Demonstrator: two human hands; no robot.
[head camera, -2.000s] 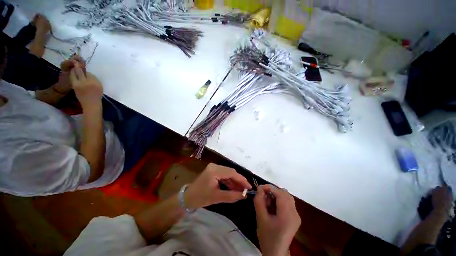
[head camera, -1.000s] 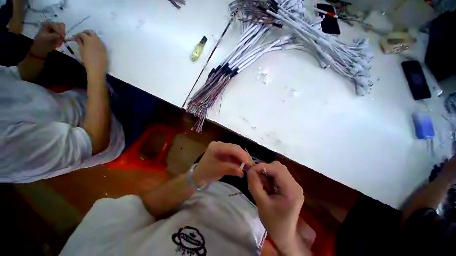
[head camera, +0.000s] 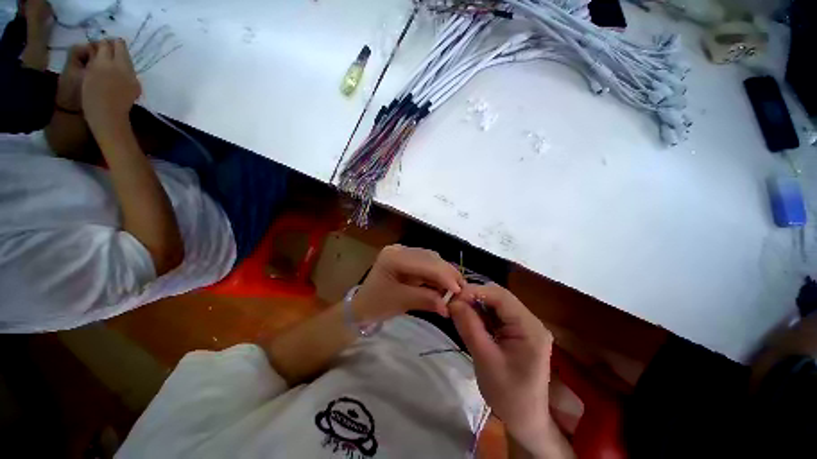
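My left hand (head camera: 405, 285) pinches a tiny white connector housing (head camera: 449, 296) between thumb and fingertips. My right hand (head camera: 509, 345) touches it from the right, with thin lead wires (head camera: 462, 264) partly showing at its fingertips; most of them are hidden by the fingers. Both hands are held together above the lap, off the table edge. A thin dark wire (head camera: 441, 351) shows below the hands, over the shirt. The harness bundle (head camera: 511, 40) lies on the table, its coloured leads (head camera: 378, 160) fanning towards the near edge.
White table (head camera: 573, 197) with a dark seam. On it are small white bits (head camera: 481, 113), a yellow-green bottle (head camera: 355, 73), a phone (head camera: 771, 113), a blue block (head camera: 787, 202) and a beige roll (head camera: 736, 38). A person (head camera: 107, 215) sits at left; another person's arm is at lower right. Red stools stand below.
The view has tilted down and shifted, so the table things sit higher. My hands stay together; the white housing stays in my left fingertips. The neighbour's hands have moved closer together.
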